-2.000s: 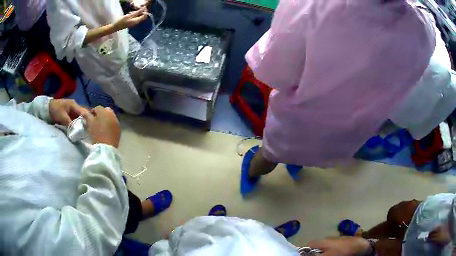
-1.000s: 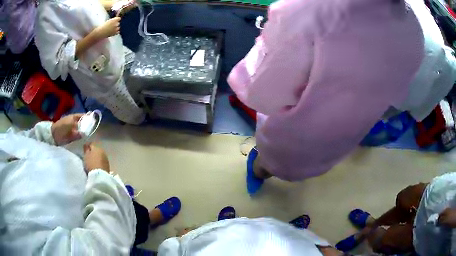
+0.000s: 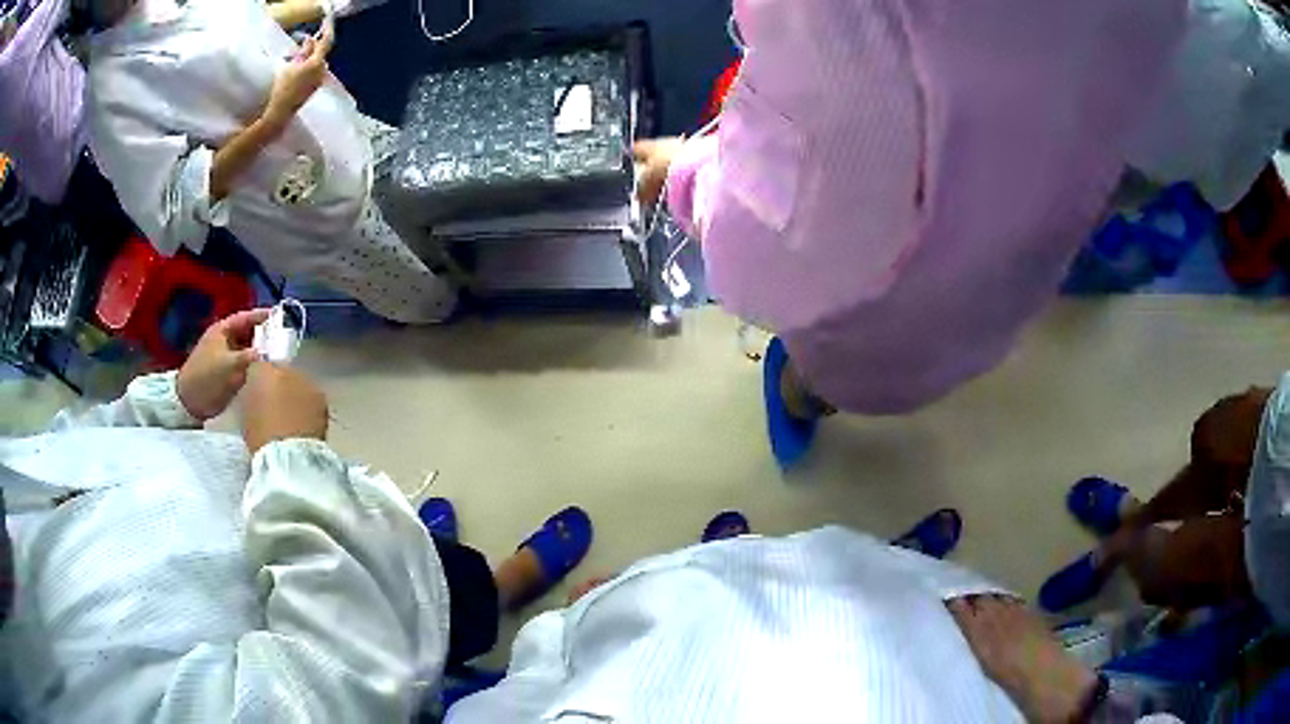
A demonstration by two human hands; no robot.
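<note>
White striped smock cloth (image 3: 792,637) fills the bottom centre. A bare hand (image 3: 1019,651) with a dark band at the wrist lies at its right edge. It appears to be my right hand, but I cannot be sure. Its fingertips are partly covered and nothing shows in it. A small patch of skin at the smock's left edge is too little to identify. My left hand is not clearly in view. At the left, another person in white holds a white adapter (image 3: 279,334) with a looped white cord in the fingertips.
Clear trays (image 3: 495,135) with a white label (image 3: 573,109) lie on a grey metal trolley (image 3: 538,269). A person in pink (image 3: 934,198) stands beside it, with corded parts hanging near. Another person (image 3: 241,127) stands left. Red stool (image 3: 177,304); blue slippers (image 3: 559,545) on the floor.
The person in pink now reaches a hand to the trolley's right side. The left neighbour's hands have come together at the adapter. The hand at lower right shows more fully. The view has shifted.
</note>
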